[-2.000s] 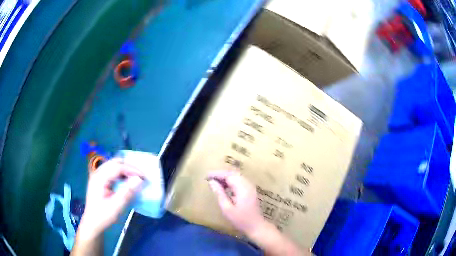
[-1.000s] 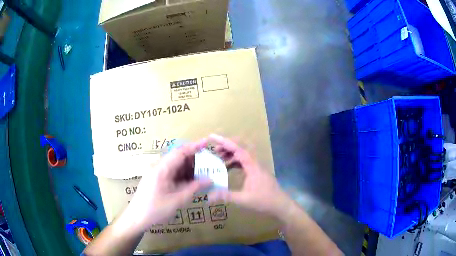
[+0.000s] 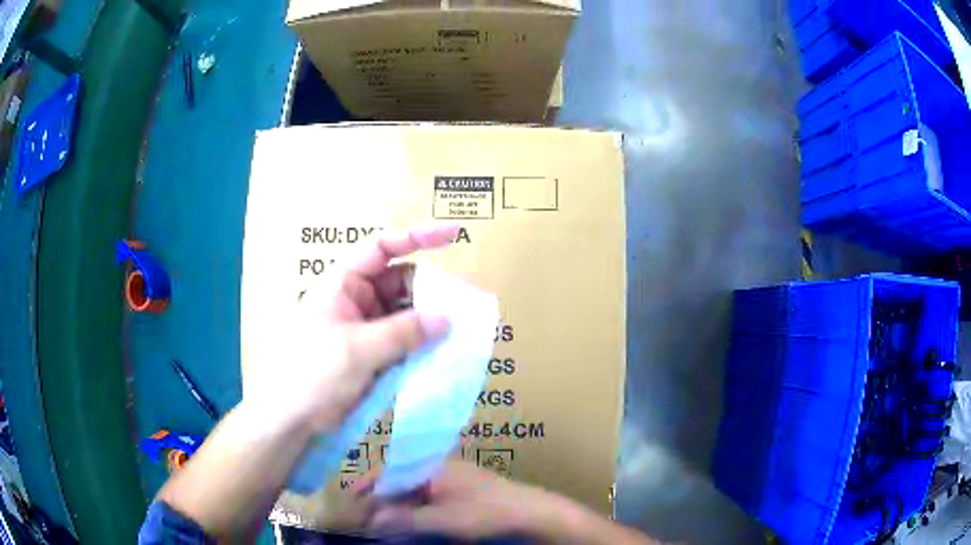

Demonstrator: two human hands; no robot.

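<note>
A large tan shipping carton (image 3: 564, 277) lies in front of me, its printed face with "SKU:DY" and a CAUTION mark towards me. The printed blank box beside the CAUTION mark has no sticker on it. My left hand (image 3: 367, 330) is over the middle of the carton and pinches a pale-blue and white barcode label strip (image 3: 453, 335) between thumb and fingers. The strip hangs down in a fold. My right hand (image 3: 426, 506) is blurred at the strip's lower end, near the carton's bottom edge; whether it grips the strip cannot be told.
Another carton (image 3: 447, 69) stands beyond. The green-blue bench (image 3: 202, 138) on the left holds a blue and orange tape dispenser (image 3: 144, 279), a second one (image 3: 170, 447) lower down, and a dark marker pen (image 3: 194, 386). Blue bins (image 3: 799, 394) stand right, one holding black parts.
The label strip is now spread out longer. My left hand has moved up over the print and my right hand down to the carton's bottom edge. The view has shifted, with the carton further right.
</note>
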